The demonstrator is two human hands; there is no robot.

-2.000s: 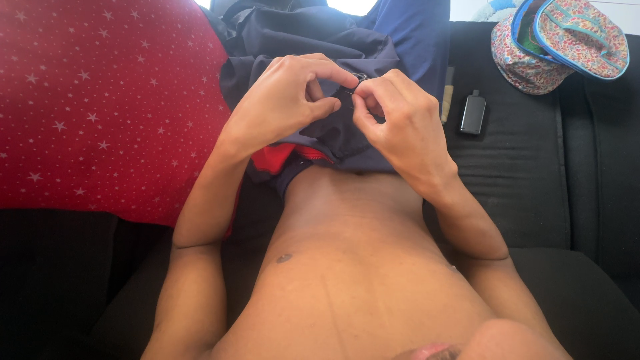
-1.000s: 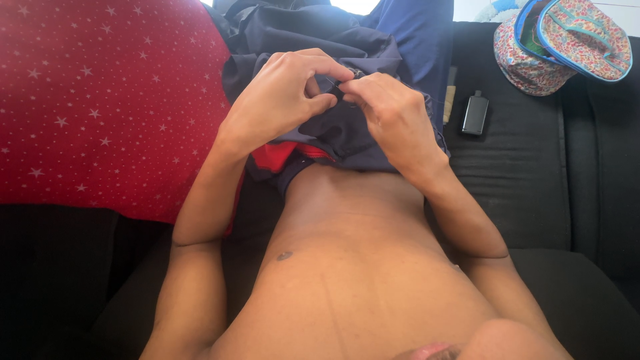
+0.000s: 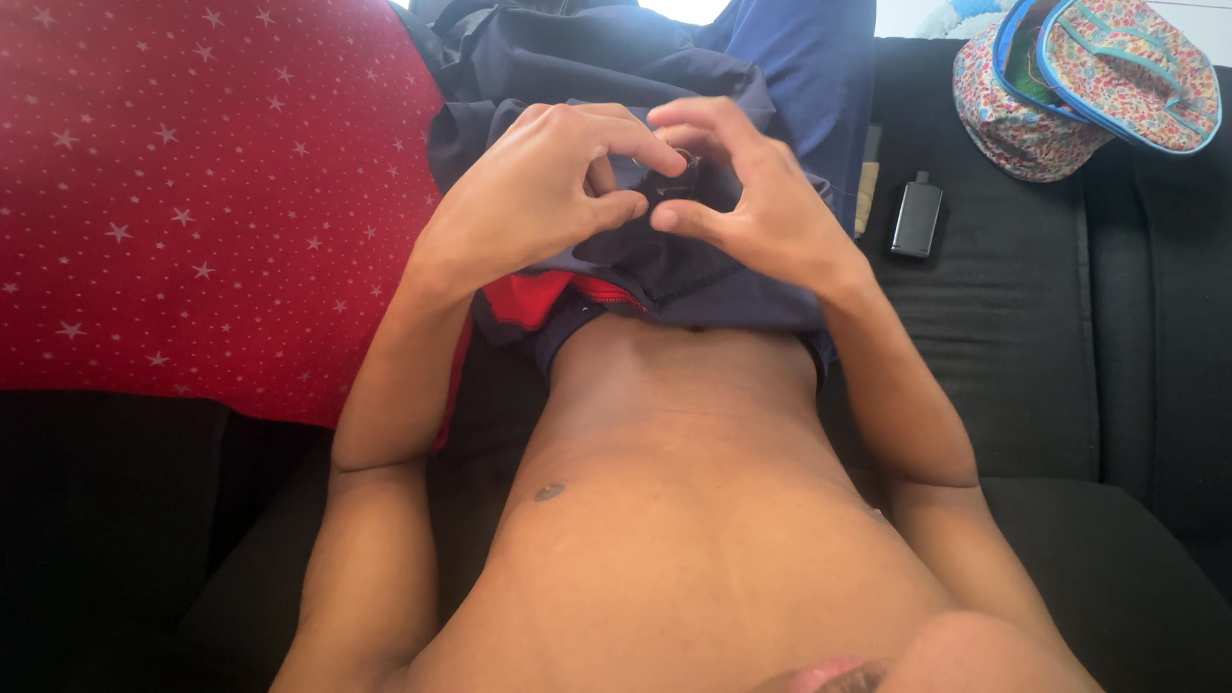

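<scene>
Over my lap lies a dark navy cloth garment (image 3: 674,274) with a red part and a red zipper at its near edge. My left hand (image 3: 568,183) is held above it, thumb and index fingertip apart. Facing it from the right is my right hand (image 3: 746,192), its thumb and index finger spread wide. Between the fingertips shows a small dark item with a ring-like edge (image 3: 685,157). My left index fingertip is at or just in front of it; contact cannot be told. The fingers partly hide the item, and its kind is unclear.
A red star-patterned cloth (image 3: 192,212) spreads at the left. On the black couch (image 3: 1011,337) at the right lie a small black bottle-like item (image 3: 916,218) and a narrow beige item (image 3: 866,197). An unzipped floral pouch (image 3: 1025,115) sits at the upper right.
My fingertips, close together around the small dark item in the earlier frames, are now spread apart. The right thumb and index finger have opened widely. The garment has stayed on my lap.
</scene>
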